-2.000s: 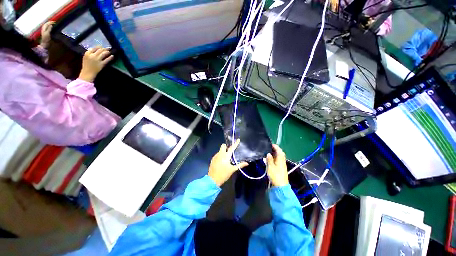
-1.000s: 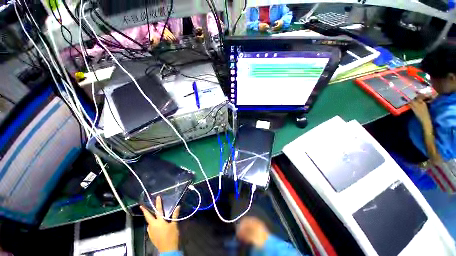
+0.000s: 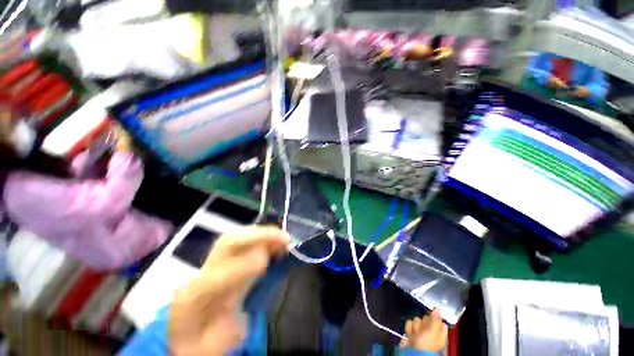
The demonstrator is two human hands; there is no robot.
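Observation:
The view is blurred. One dark tablet (image 3: 306,210) lies at the bench edge left of centre, with a looped white cable (image 3: 334,245) at its lower edge. A second, film-covered tablet (image 3: 438,261) lies at the right, over the bench's front edge. My left hand (image 3: 222,278) is raised close to the camera, left of and below the first tablet; blur hides whether it holds anything. My right hand (image 3: 425,332) is at the second tablet's lower corner, its fingers closed on the end of a long white cable (image 3: 351,236). The plug is hidden.
Two monitors (image 3: 208,118) (image 3: 535,170) flank a grey tester (image 3: 389,163) with a dark slab (image 3: 337,117) on it. White foam trays stand at left (image 3: 156,281) and right (image 3: 497,295). A mouse (image 3: 540,260) lies right. A person in pink (image 3: 76,208) sits left. Blue cables hang at centre.
The view has swung back left. My left hand has left the first tablet and risen towards the camera. My right hand has moved to the second tablet's lower corner and the cable end.

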